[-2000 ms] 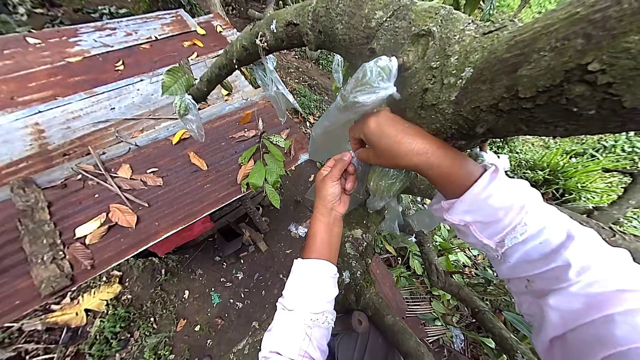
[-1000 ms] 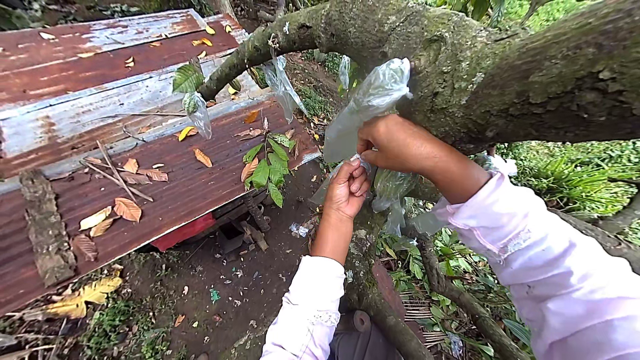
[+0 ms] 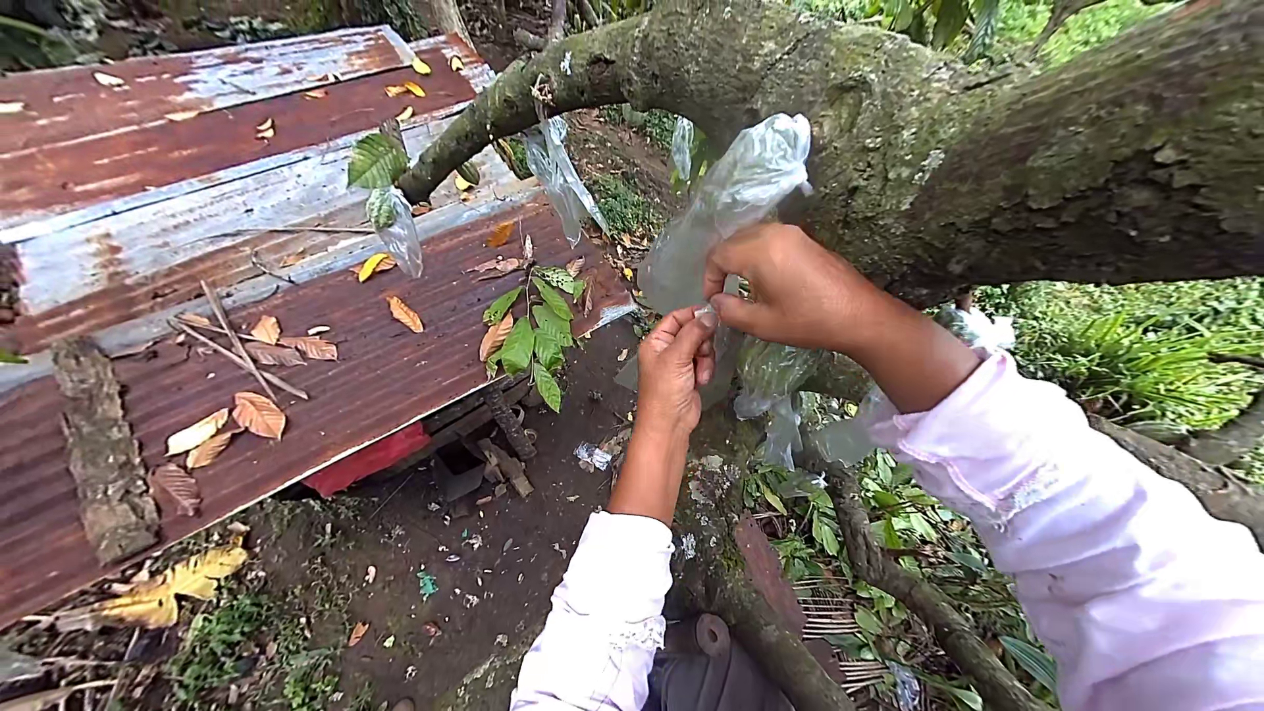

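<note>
A clear plastic bag hangs at the thick, mossy tree limb, its top bunched and its lower part spread. My right hand is in front of the bag's lower part, thumb and forefinger pinched on its thin plastic. Just below and to the left, my left hand pinches a small whitish bit of the plastic, fingertips nearly touching those of the right. Beneath the right wrist hangs another plastic bag around something greenish. More clear bags hang from the thinner branch, one near its middle and one at its cut end.
A rusty corrugated metal roof lies below on the left, with dry leaves, sticks and a slab of bark on it. A leafy sprig stands near its edge. The trunk runs down between bare soil and green undergrowth.
</note>
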